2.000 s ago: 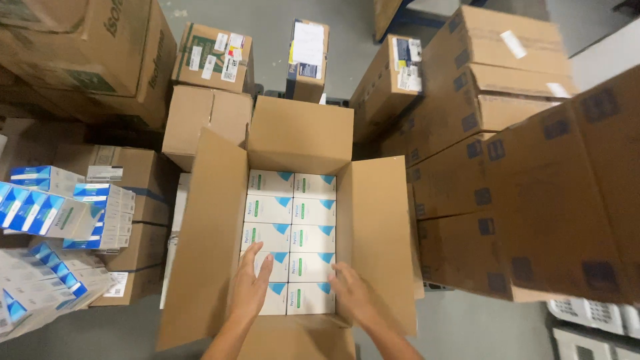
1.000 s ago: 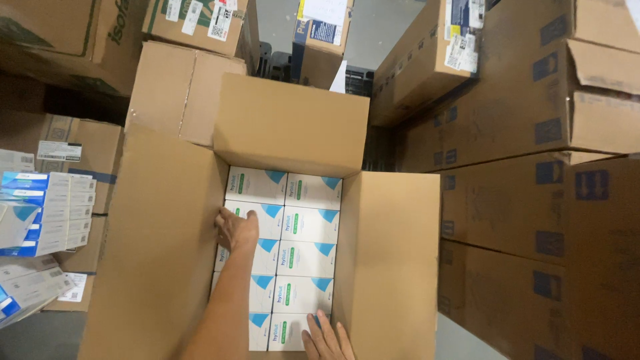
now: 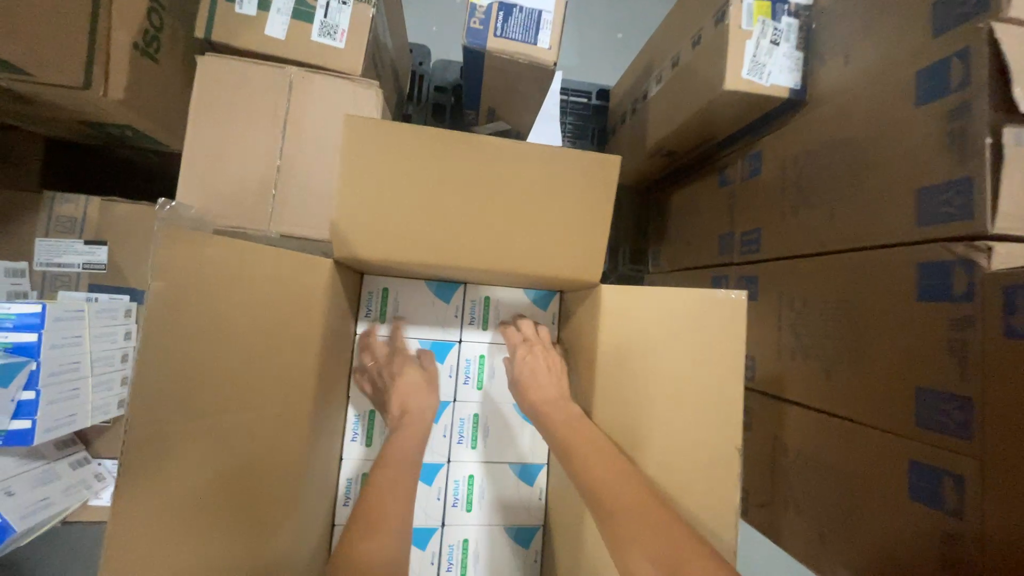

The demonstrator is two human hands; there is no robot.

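Observation:
An open cardboard carton (image 3: pixel 472 212) stands before me with its flaps spread outward. Inside lie small white medicine boxes (image 3: pixel 500 492) with blue corners and green marks, packed in two columns. My left hand (image 3: pixel 396 376), a ring on one finger, rests over the second box of the left column with fingers apart. My right hand (image 3: pixel 538 364) is over the right column, its fingertips on the top box (image 3: pixel 488 304) near the carton's right wall. Neither hand grips a box. The forearms hide parts of the lower boxes.
Closed cardboard boxes (image 3: pixel 280 148) stand behind on the left. Large stacked cartons (image 3: pixel 840 320) line the right side. Stacked blue and white medicine boxes (image 3: pixel 68 364) are at the far left. A narrow box (image 3: pixel 512 80) stands beyond the carton, near a dark plastic pallet (image 3: pixel 584 112).
My right hand has moved from the lower boxes up to the top of the right column. The left hand remains over the upper left boxes, its fingers now more spread.

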